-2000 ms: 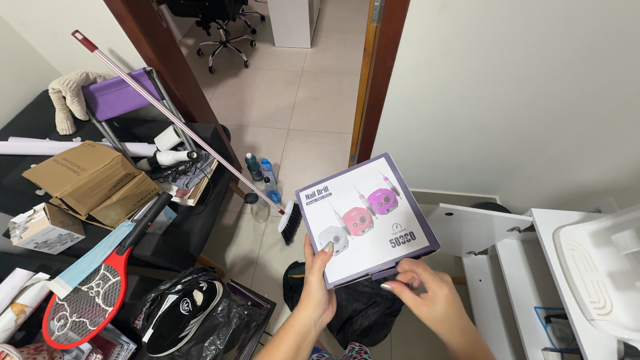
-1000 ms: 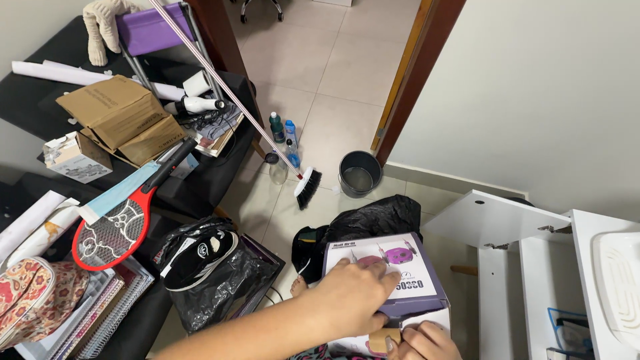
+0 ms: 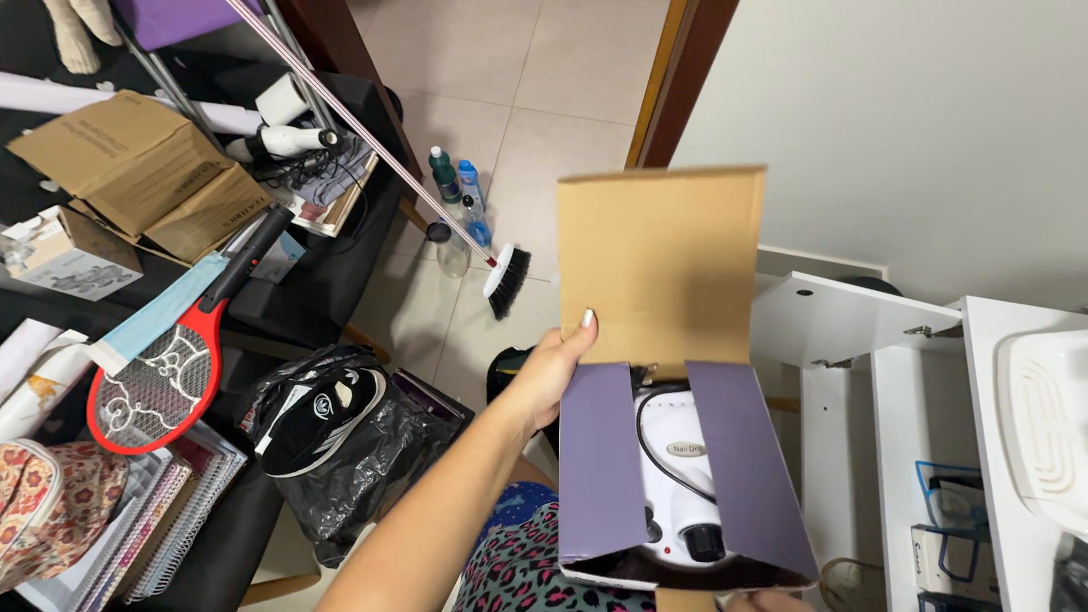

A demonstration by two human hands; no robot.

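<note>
An open cardboard box [image 3: 595, 476] with purple side flaps rests over the person's lap, its plain brown lid [image 3: 663, 263] raised at the far side. Inside lies a white nail drill machine [image 3: 671, 501] with a black knob and a black cord across it. My left hand [image 3: 548, 374] grips the box's far left corner, thumb on the edge by the lid. Only a small part of my right hand [image 3: 765, 602] shows at the bottom edge, by the box's near flap; what its fingers do is hidden.
To the left, a black sofa bears a red electric swatter [image 3: 157, 387], a hair dryer [image 3: 293, 140], cardboard boxes [image 3: 136, 170] and notebooks. A black shoe [image 3: 323, 421] lies on a plastic bag. A broom [image 3: 506, 280] and several bottles stand ahead; a white cabinet [image 3: 850, 331] is at the right.
The box was closed two seconds ago with its printed top showing; now its lid is raised and the machine shows. My left hand has moved to the box's far left corner.
</note>
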